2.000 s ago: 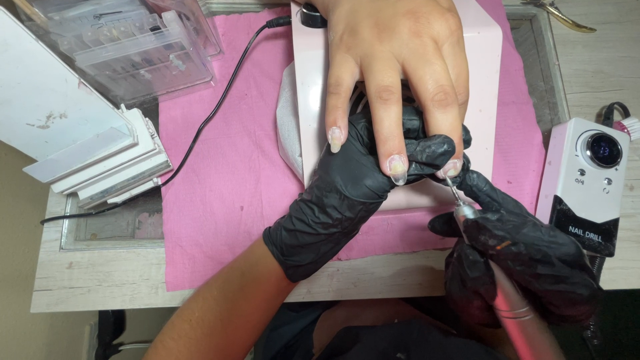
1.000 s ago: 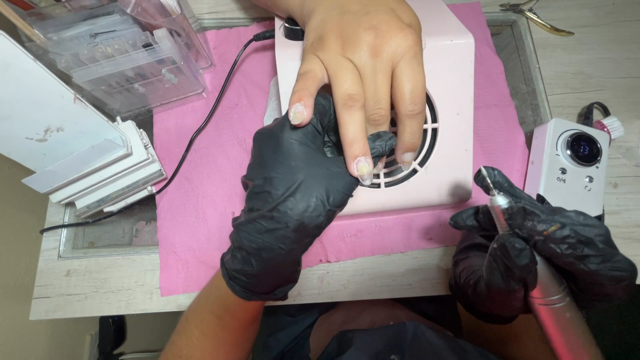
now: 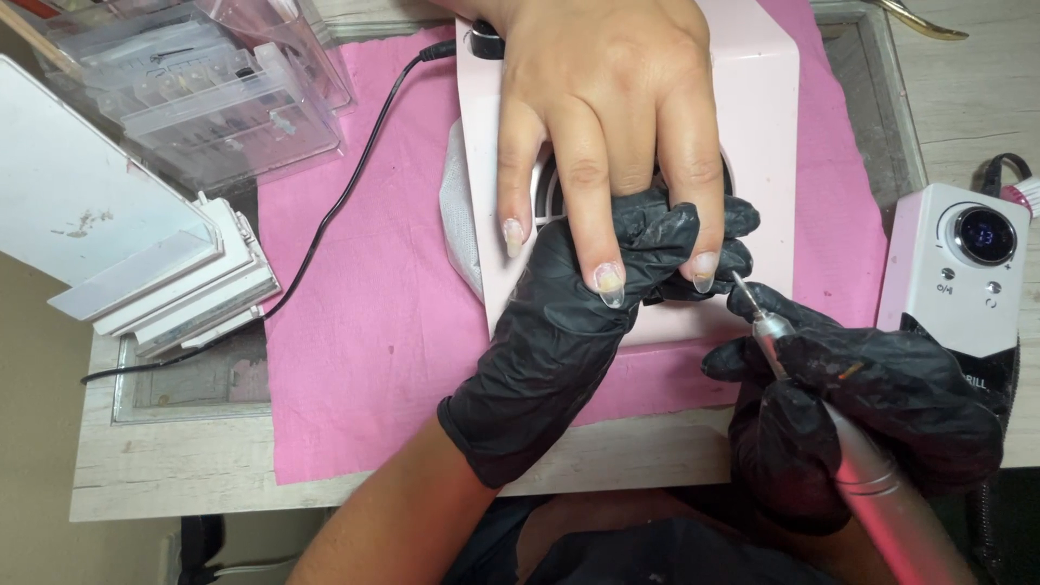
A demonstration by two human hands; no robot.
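In a black glove, my left hand [image 3: 569,301] grips the fingers of another person's hand [image 3: 617,97], which reaches in palm down from the top. Several of that hand's nails have long clear tips; one nail [image 3: 704,270] is closest to the drill bit. My right hand [image 3: 861,398], also black-gloved, holds a silver nail drill handpiece [image 3: 873,479] like a pen. Its thin bit points up and left, a short gap away from that nail. Beneath the other person's hand lies a white-pink nail dust collector [image 3: 756,162] with a round fan grille, partly hidden.
A pink towel [image 3: 325,390] lies under the dust collector. At right stands the nail drill control box [image 3: 959,276] with a lit display; metal nippers [image 3: 926,20] lie above. Clear plastic boxes [image 3: 236,130] and a stack of white cases [image 3: 187,284] are at left, with a black cable [image 3: 333,211] alongside.
My right hand with the drill has moved left, close to the other person's fingers. My left hand has shifted its grip to different fingers of that hand since one second ago.
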